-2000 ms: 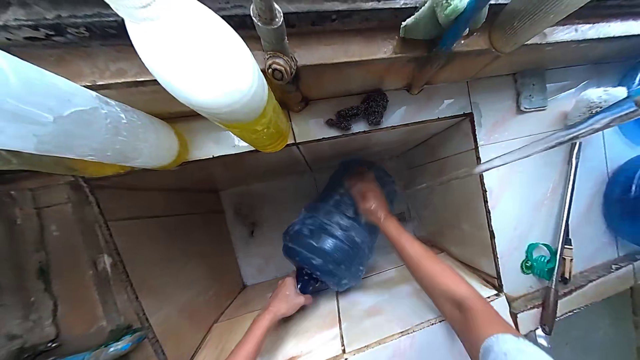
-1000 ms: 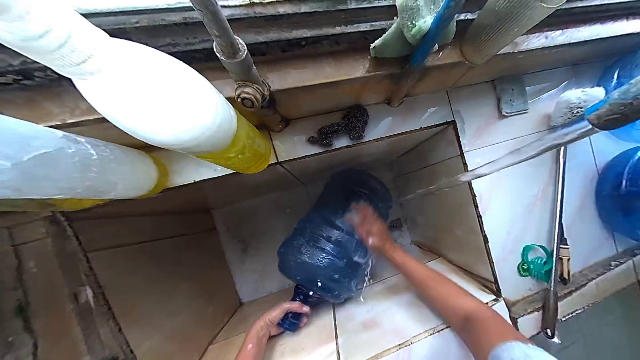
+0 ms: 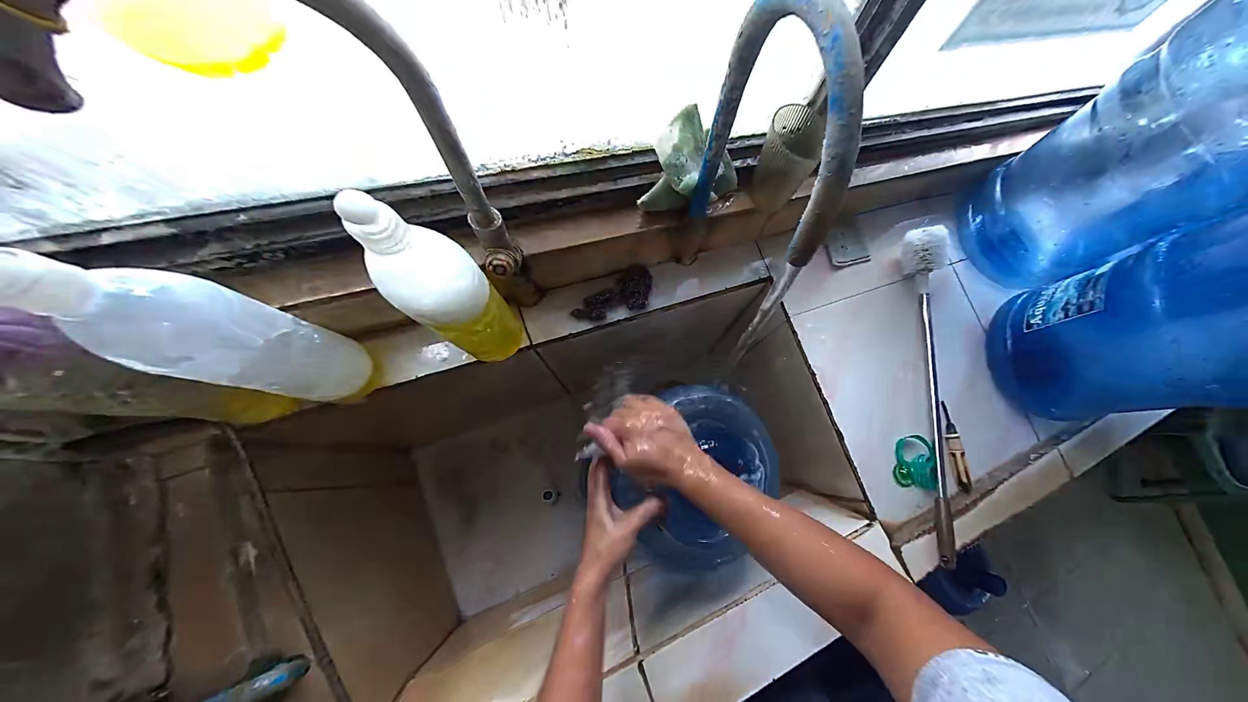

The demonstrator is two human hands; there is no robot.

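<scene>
A blue plastic water jug (image 3: pixel 717 478) is in the tiled sink basin (image 3: pixel 487 507), its round end turned up toward me. My left hand (image 3: pixel 614 522) is at the jug's left side, thumb apart, its fingertips hidden behind the other hand. Just above it, my right hand (image 3: pixel 648 439) is curled at the jug's upper left edge; whether something lies inside its fingers cannot be told. Water splashes beside the hands. A curved hose (image 3: pixel 838 127) pours a stream of water into the basin near the jug.
White bottles with yellow bases, one (image 3: pixel 439 283) by the pipe, line the left ledge. Dark scourers (image 3: pixel 614 292) lie behind the basin. To the right are a long-handled brush (image 3: pixel 931 370), a green plastic ring (image 3: pixel 915 461), a small brush (image 3: pixel 955 448) and large blue jugs (image 3: pixel 1121 312).
The jug has turned from lying lengthwise to having its round end toward me. My left hand has left the neck where it was, and both hands are now close together. The view has shifted, showing more window.
</scene>
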